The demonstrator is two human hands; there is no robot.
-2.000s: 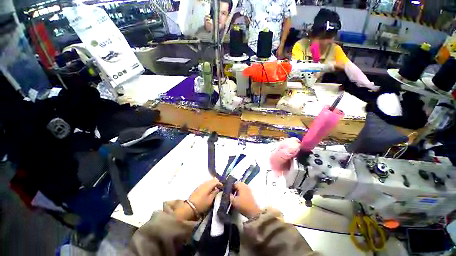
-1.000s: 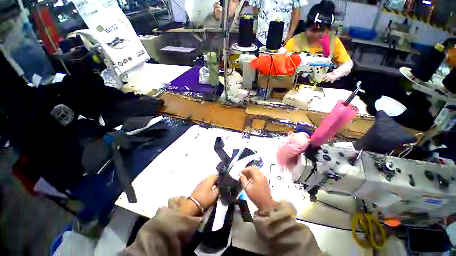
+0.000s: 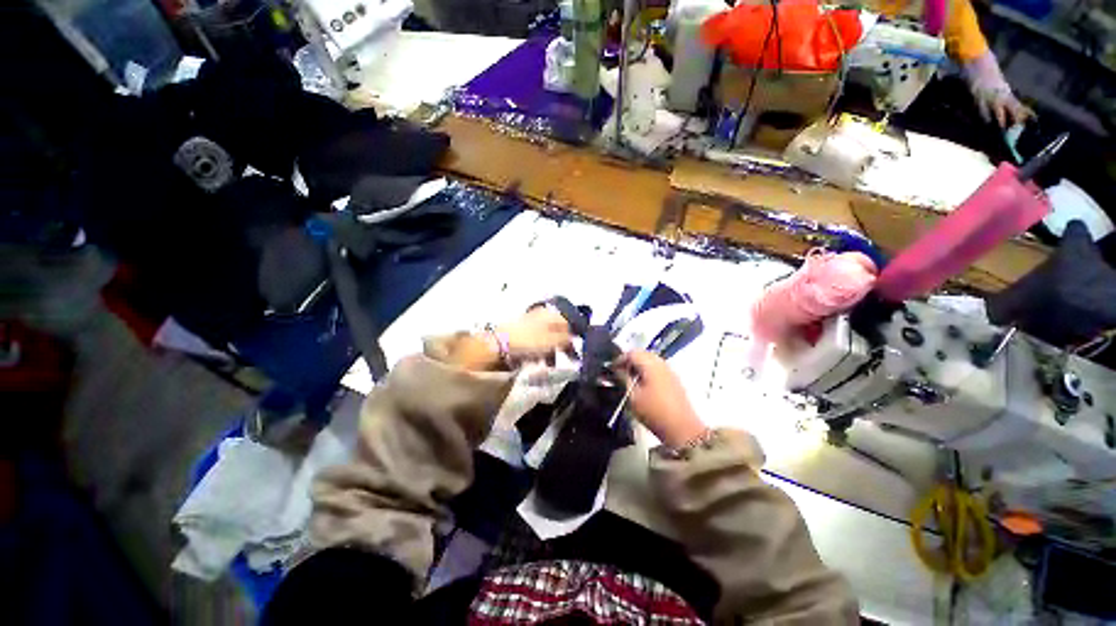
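Note:
A bundle of black and dark cut pieces [image 3: 578, 455], with white and blue edges showing at its far end, lies across the near edge of the white table [image 3: 490, 272]. A dark strip crosses over the bundle. My left hand [image 3: 536, 336] is at the bundle's left side with fingers bent on the strip; it is blurred. My right hand [image 3: 655, 397] is at the right side, thumb and fingers pinched on a thin pale stick-like thing, perhaps a pen, by the dark strip.
A white sewing machine [image 3: 967, 379] stands at right with a fluffy pink bundle [image 3: 818, 294] and a pink cone [image 3: 967, 232]. Yellow-handled scissors [image 3: 955, 532] lie near right. Black garments [image 3: 263, 171] are heaped left. A cardboard edge [image 3: 551, 165] runs behind. Another person's arm shows at top right.
The view has tilted down and turned. The dark strip that stood up beyond my hands now lies around the bundle. My left hand has moved farther over the bundle's far left side.

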